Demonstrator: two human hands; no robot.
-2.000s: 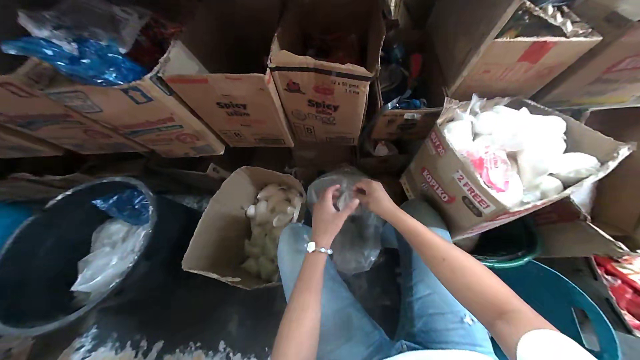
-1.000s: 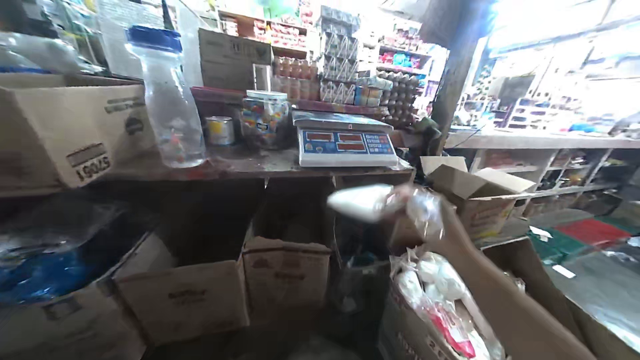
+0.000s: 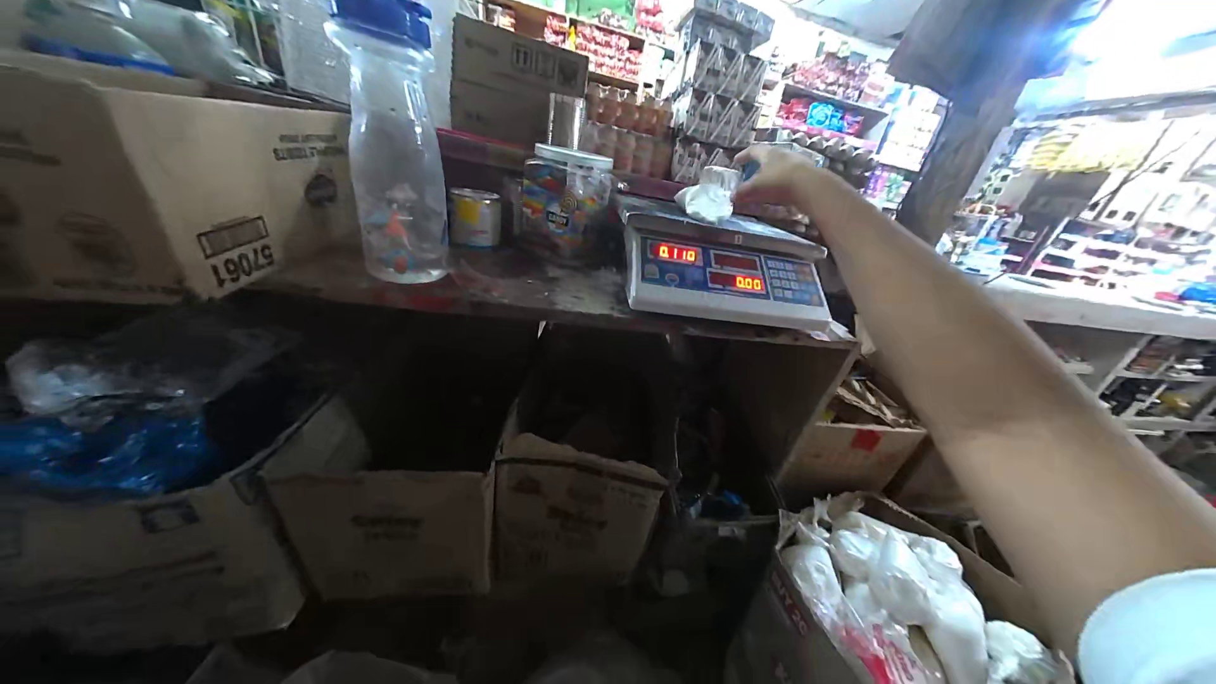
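Note:
My right hand (image 3: 784, 180) reaches out over the back of a digital weighing scale (image 3: 727, 271) on the wooden shelf. Its fingers are at a small clear plastic bag of white contents (image 3: 708, 198) on the scale's metal plate; whether they grip it is unclear. The scale's red display is lit and reads 0.110. My left hand is out of view. At the lower right, a cardboard box (image 3: 793, 622) holds several knotted plastic bags of white contents (image 3: 902, 579).
Left of the scale stand a plastic jar (image 3: 565, 204), a can (image 3: 474, 218), a blue-capped water bottle (image 3: 397, 152) and a cardboard box (image 3: 190, 190). Under the shelf are open cartons (image 3: 380, 532) and blue plastic (image 3: 114, 451). A post (image 3: 978, 142) rises behind my forearm.
The view has swung up from my lap to the shelf. Two seconds ago both hands were together at a clear plastic bag; now my right hand is at the scale, with a white bag on its plate.

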